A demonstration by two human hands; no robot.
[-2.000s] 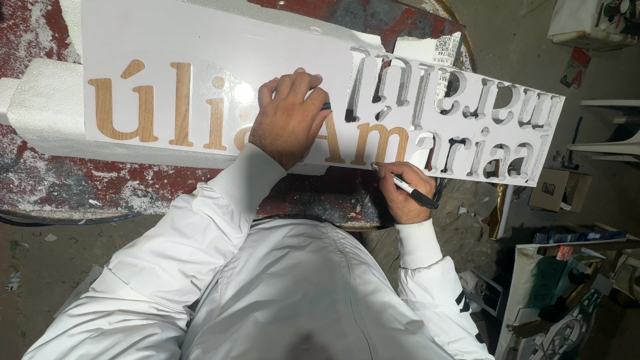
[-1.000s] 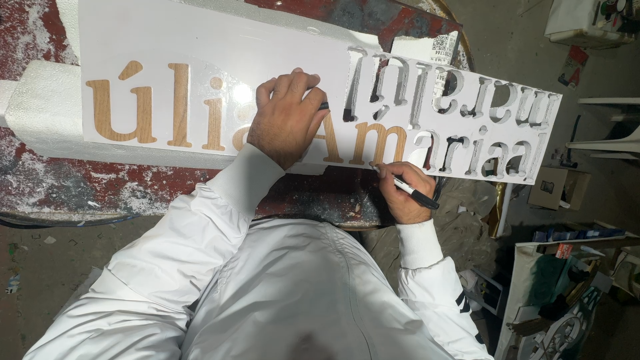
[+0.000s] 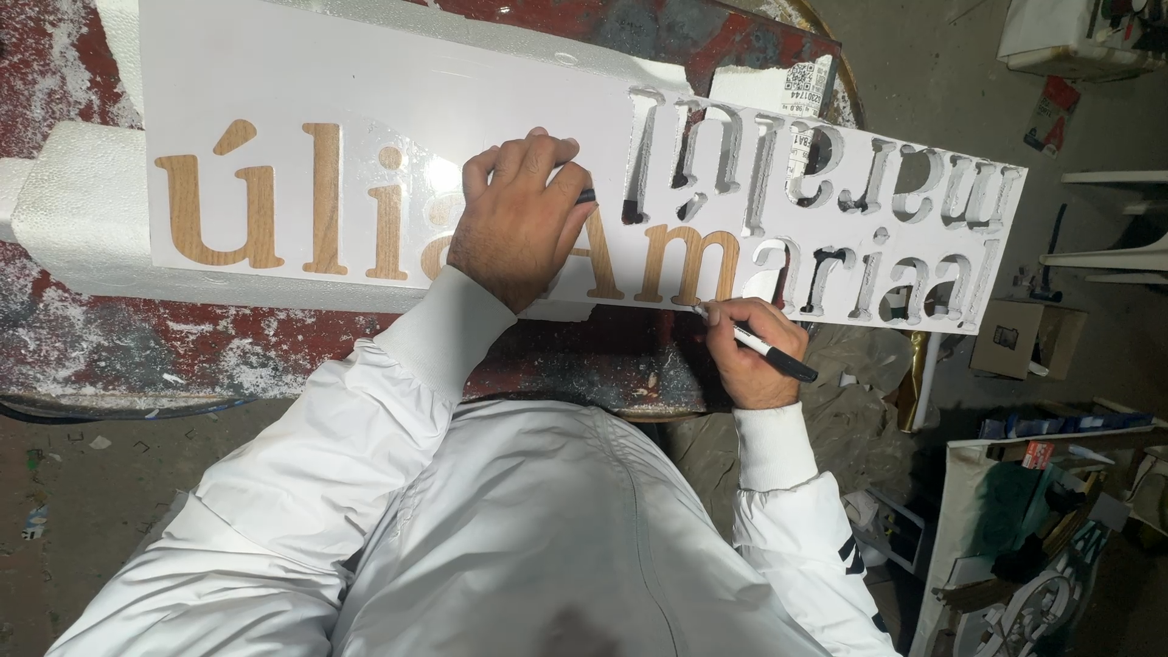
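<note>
A long white board lies across the table, with wood-grain letters on its left and middle and cut-out letter openings on its right. My left hand presses flat near the board's middle, covering some letters. A small black cylinder, perhaps a pen cap, is held between its thumb and fingers. At the board's near edge, just below a wood-grain letter, my right hand grips a white and black marker pen. The fingers partly hide its tip.
White foam sheeting lies under the board on the red, paint-worn table. A cardboard box stands on the floor to the right. Nearer on the right is a pale-edged container of mixed scraps.
My right hand, with the marker pen, has shifted slightly to the right along the board's near edge. My left hand stays on the board.
</note>
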